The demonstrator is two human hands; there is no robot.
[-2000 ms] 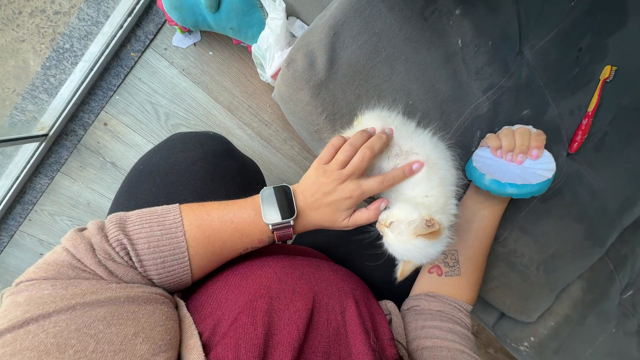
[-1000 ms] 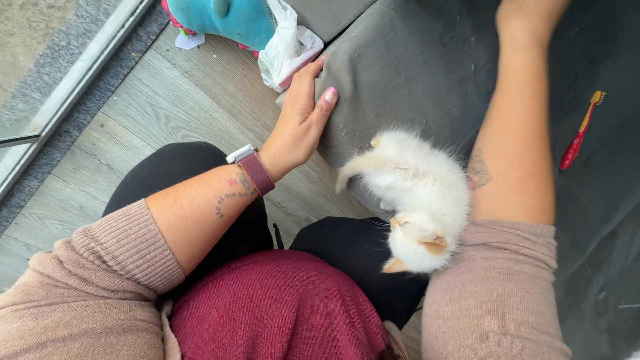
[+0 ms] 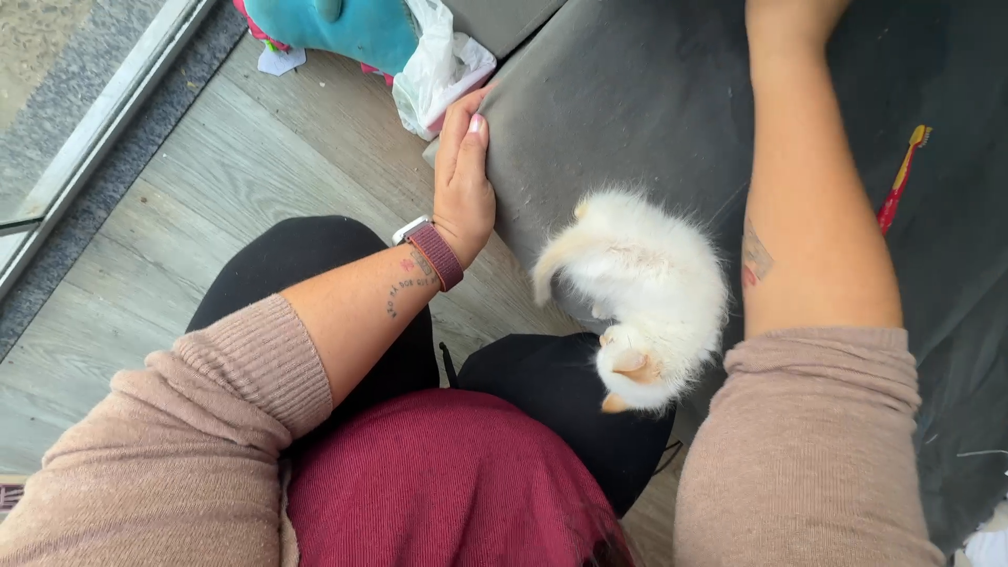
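A white kitten with pale orange ears [image 3: 650,276] lies curled on the edge of a dark grey cushion [image 3: 622,102], its head over my right knee. Against the cushion's left edge rests my left hand [image 3: 465,177], its fingers together and nothing seen in it; a watch with a maroon band [image 3: 435,253] is on that wrist. My right arm reaches past the kitten to the top edge of the view. Only the wrist and base of my right hand [image 3: 795,16] show, so its fingers are hidden. Right of that forearm lies a red and yellow toothbrush [image 3: 896,181].
A turquoise plush item [image 3: 339,35] and a white plastic bag [image 3: 437,71] are on the floor beyond my left hand. A metal door track [image 3: 102,134] runs along the left over grey wood-look flooring [image 3: 228,150]. White material [image 3: 988,543] shows at the lower right.
My left hand has left the kitten's back for the cushion's edge. My right hand, earlier on a white and blue oval pad beside the kitten, has moved up and mostly out of view.
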